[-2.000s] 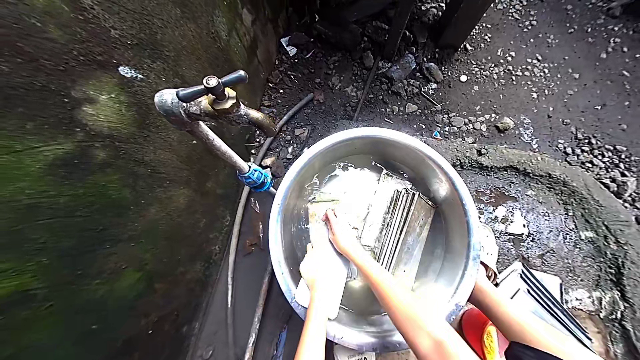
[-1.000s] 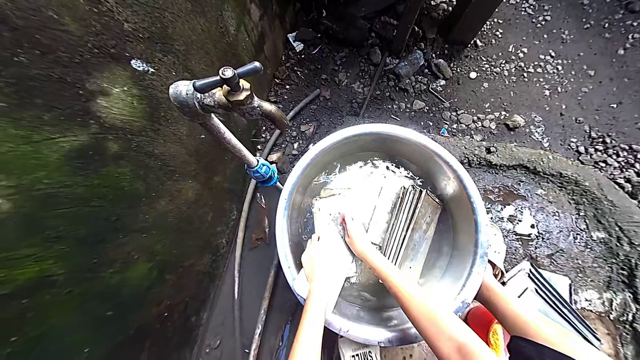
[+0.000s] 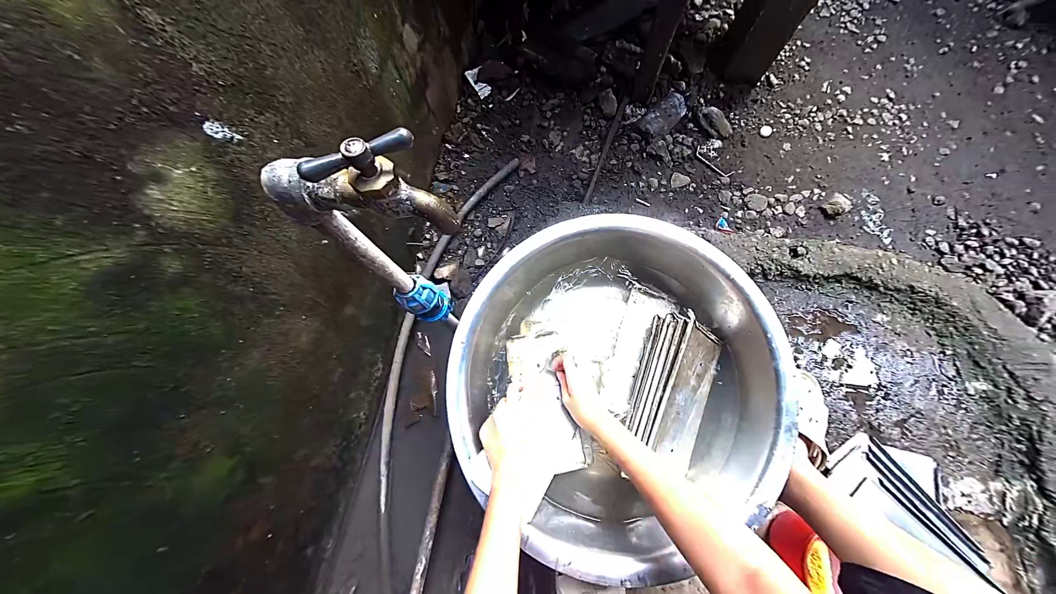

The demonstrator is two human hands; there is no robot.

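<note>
A round metal basin [image 3: 755,396] holds water and several flat, thin-edged pieces [image 3: 660,379] leaning together at its right side. My left hand [image 3: 516,425] is at the left inside the basin, gripping a pale flat piece [image 3: 569,450]. My right hand [image 3: 573,384] lies against the upper part of that same piece, its fingers bent. Strong glare washes out both hands and much of the piece, so finger detail is hidden. The stacked pieces stand just right of my right hand.
A brass tap with a black handle [image 3: 355,157] rises left of the basin on a pipe with a blue fitting [image 3: 425,299]. Hoses [image 3: 392,404] run along the mossy wall [image 3: 165,330]. More flat pieces [image 3: 899,487], a red object [image 3: 796,544] and a person's bare leg or arm [image 3: 866,528] are lower right.
Both hands stay inside the basin at the pale piece, with only small shifts of the fingers on it. The stacked pieces remain at the right side.
</note>
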